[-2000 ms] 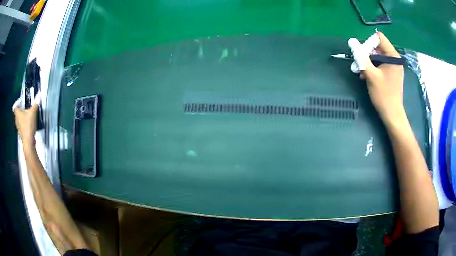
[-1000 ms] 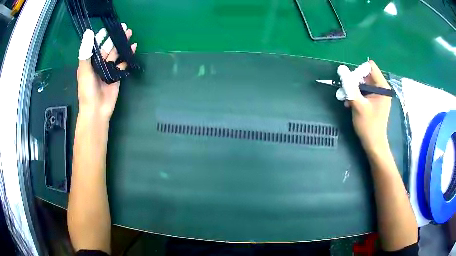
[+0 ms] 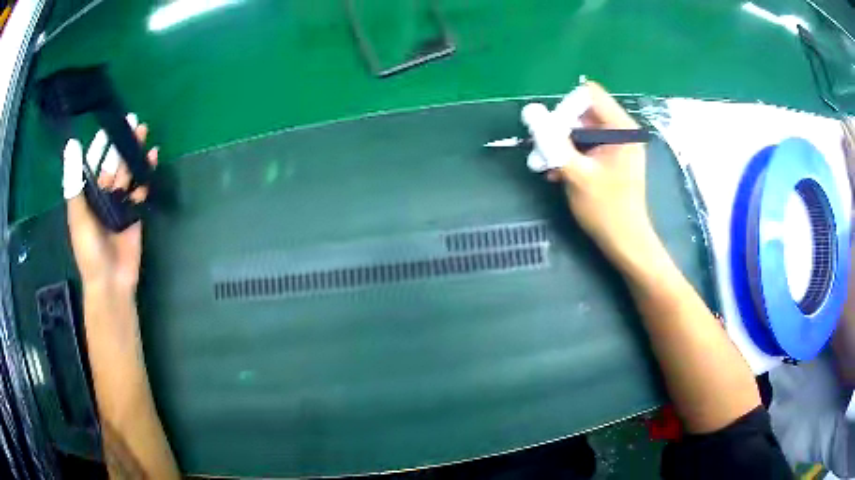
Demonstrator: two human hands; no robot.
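My left hand [image 3: 111,202], with white finger cots, holds a stack of black phone frames [image 3: 122,141] over the left end of the mat; the stack is blurred. My right hand [image 3: 586,141], also with white cots, holds tweezers [image 3: 609,137] with a dark handle, pale tips pointing left above the mat. A carrier strip [image 3: 375,274] with small dark bars in ladder-like rows lies flat on the dark green mat [image 3: 394,375]. The second, shorter row is at its right end. A single phone frame [image 3: 66,356] lies at the mat's left edge, beside my left forearm.
The glossy green belt [image 3: 281,75] runs behind the mat and carries a black frame [image 3: 417,62] at the top middle. Another frame [image 3: 817,66] is at the top right. A blue reel [image 3: 773,253] stands on the white surface [image 3: 698,159] at right. Part of another person's arm shows at the right edge.
My left hand has come from the left ledge to over the mat and belt with the frame stack. The view has turned right, showing more of the reel. My right hand still holds the tweezers.
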